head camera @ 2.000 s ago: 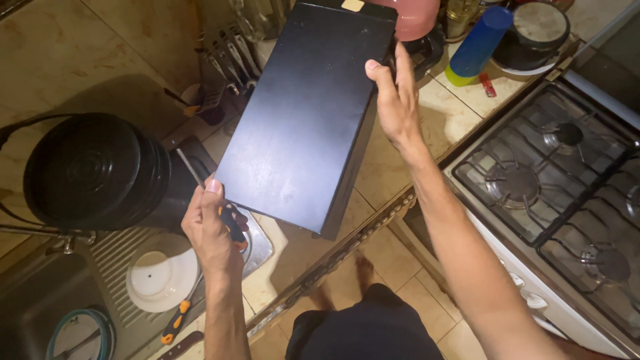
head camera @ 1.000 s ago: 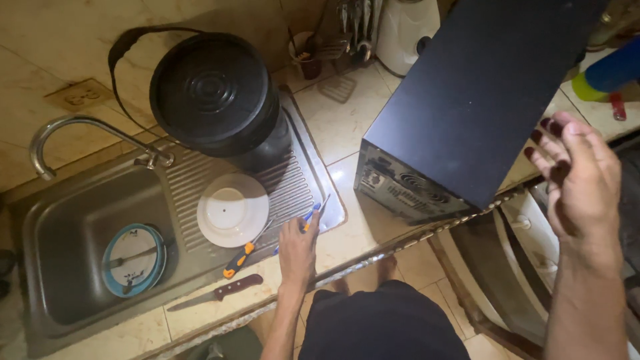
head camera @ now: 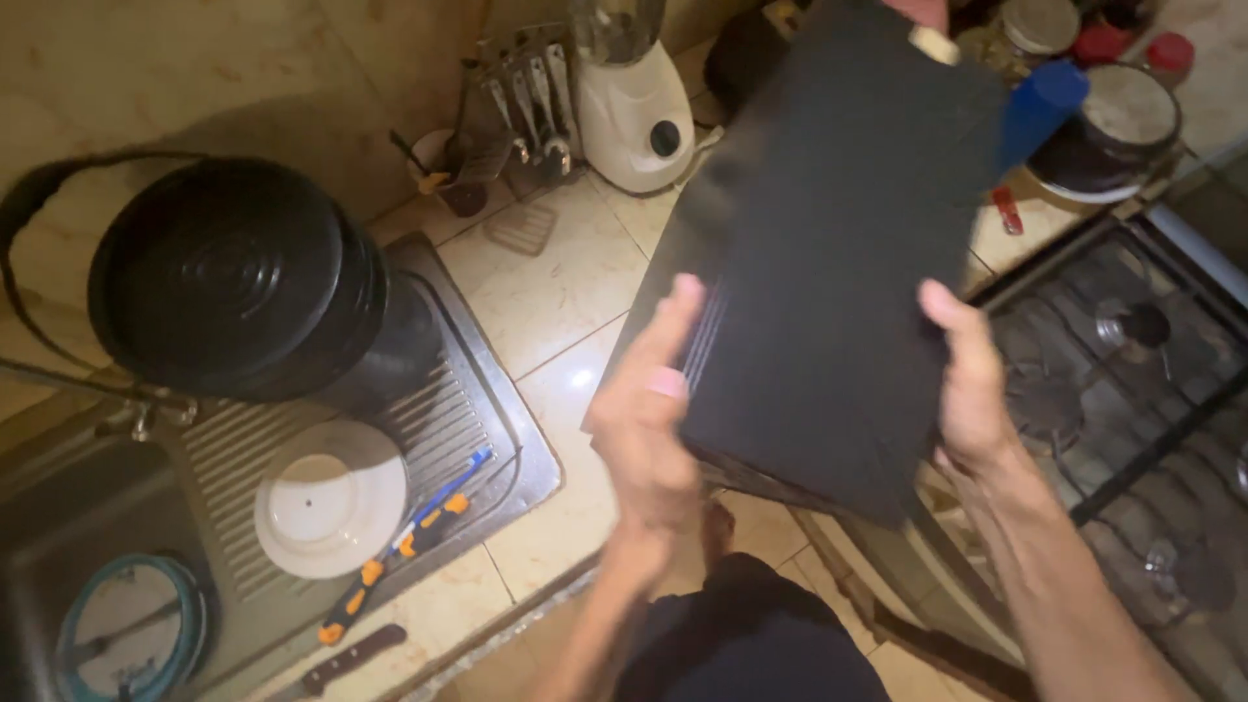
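A dark rectangular case (head camera: 838, 273), blurred, stands tilted between both hands at the counter's front edge. On its left side lies my left hand (head camera: 653, 419), palm against the dark panel near a few fine lines. My right hand (head camera: 965, 380) grips the right edge, thumb over the top. On the drainboard rest a blue-handled tool (head camera: 453, 487) and an orange-and-black screwdriver (head camera: 351, 600), beside an upturned white plate (head camera: 331, 499). A knife with a brown handle (head camera: 356, 653) lies on the counter edge.
A large black pot (head camera: 234, 278) stands on the drainboard by the steel sink (head camera: 58, 507), which holds a blue-rimmed dish (head camera: 132, 629). Behind are a white blender (head camera: 639, 122) and hanging utensils. At right are a gas stove (head camera: 1141, 390), a blue cup (head camera: 1048, 107) and a lidded pot (head camera: 1126, 136).
The left hand has let go of the blue tool, which now lies on the drainboard, and is on the case. My right hand, off the case one second ago, holds its edge.
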